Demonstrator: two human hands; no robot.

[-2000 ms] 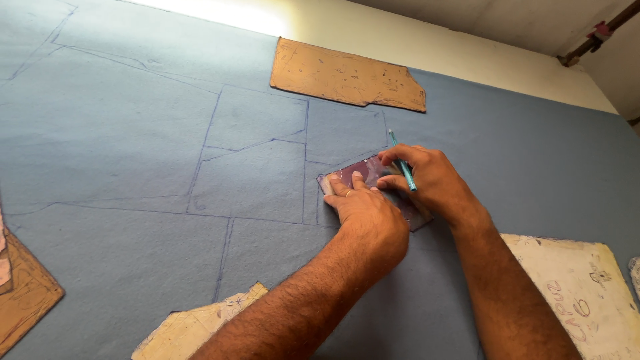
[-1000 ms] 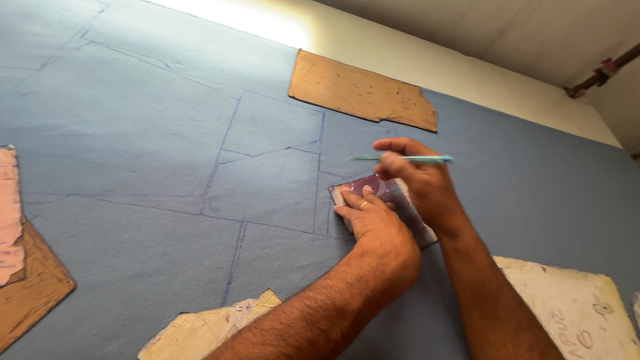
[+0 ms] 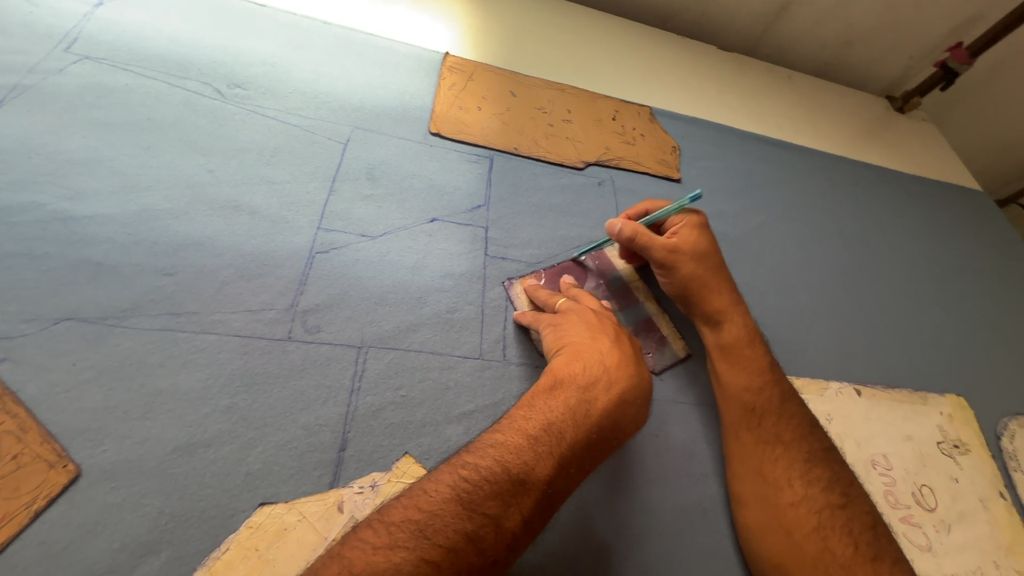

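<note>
My left hand [image 3: 580,324] lies with spread fingers on a small flat template [image 3: 632,308], dark purple with pale taped edges, pressing it on the blue fabric [image 3: 408,296]. A ring is on one finger. My right hand [image 3: 668,248] grips a thin teal pen [image 3: 676,208] slantwise, its tip at the template's upper edge. Blue drawn outlines of several pattern shapes run over the fabric to the left of the template, some reaching up to it.
A brown card template [image 3: 552,116] lies beyond my hands near the fabric's far edge. Another brown one [image 3: 28,460] is at the left. A torn cream pattern piece [image 3: 312,520] lies by my left forearm, and a cream template with writing [image 3: 920,472] right of my right forearm.
The pen, held roughly level above the fabric a second ago, now slants down with its tip at the template's upper edge. My left hand has stayed on the template.
</note>
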